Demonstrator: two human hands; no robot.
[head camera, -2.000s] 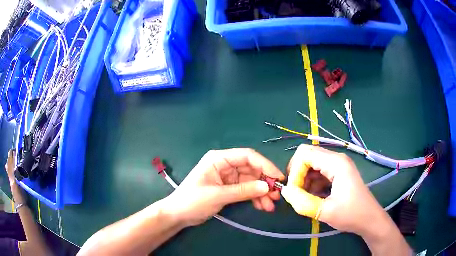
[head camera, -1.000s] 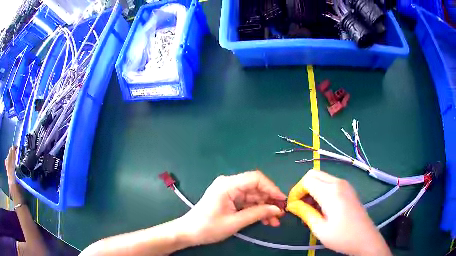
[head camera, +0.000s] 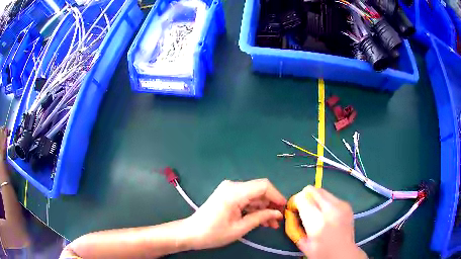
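My left hand (head camera: 237, 210) holds a small dark-red connector (head camera: 279, 207) between thumb and fingers, mostly hidden. My right hand (head camera: 321, 220), with yellow-orange fingertips, meets it from the right; what its fingers pinch is hidden. A wire harness (head camera: 376, 189) lies on the right, thin wires with silver tips fanned out across the yellow line. A pale cable (head camera: 270, 248) curves below my hands to a red connector (head camera: 170, 176) on the left. A black connector (head camera: 394, 243) lies at the lower right. Loose red connectors (head camera: 342, 120) lie beside the yellow line.
A blue bin with harnesses (head camera: 76, 144) stands on the left. A small labelled bin (head camera: 169, 86) holds a clear bag of tiny metal pieces. A blue bin of black housings (head camera: 333, 68) is at the back. Another blue bin (head camera: 445, 152) is far right. Another person's forearm (head camera: 11, 212) shows far left.
The camera view has shifted, so bins and loose red connectors appear lower. My hands remain together at the connector; the short dark wire seen between them two seconds ago is now hidden.
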